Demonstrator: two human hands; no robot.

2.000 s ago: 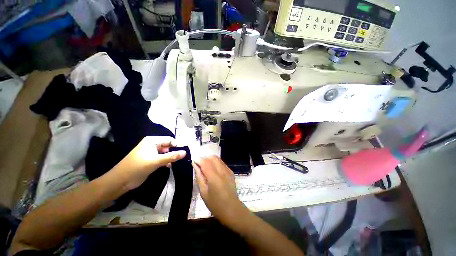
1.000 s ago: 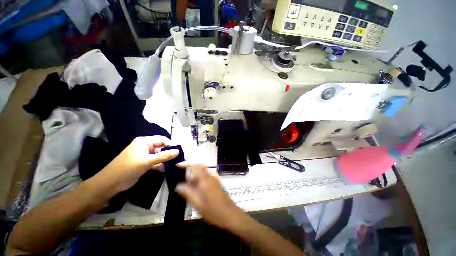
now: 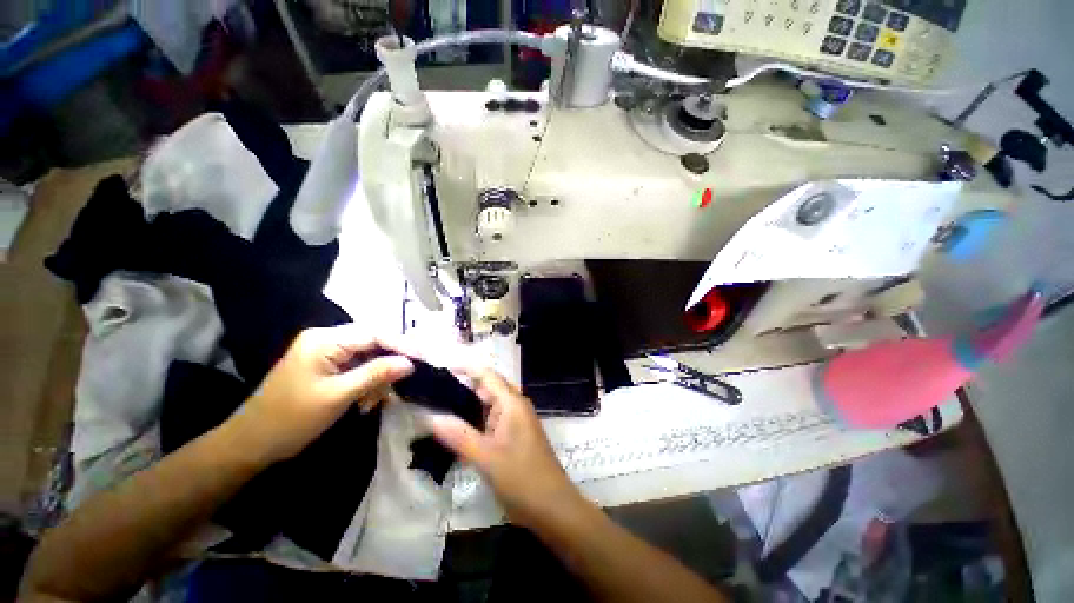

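My left hand (image 3: 336, 383) pinches the left end of a black strip (image 3: 438, 389) in front of the sewing machine's needle area. My right hand (image 3: 501, 442) holds the strip's right end between thumb and fingers. The strip is bunched between the hands, and a black end hangs below it. The black and white garment (image 3: 277, 295) lies to the left on the table, with a white part reaching the front edge beneath my hands. The cream sewing machine (image 3: 612, 177) stands behind my hands. The presser foot area (image 3: 463, 316) shows no cloth that I can make out.
A black phone (image 3: 558, 353) lies on the machine bed, with thread snips (image 3: 701, 382) to its right. A pink bottle-like thing (image 3: 889, 379) is at the right. A white paper (image 3: 842, 242) hangs on the machine arm. Brown board (image 3: 47, 318) is at far left.
The strip hung straight down from my left hand; now it is drawn up between both hands. My right hand has closed on it. White cloth now shows at the table's front edge.
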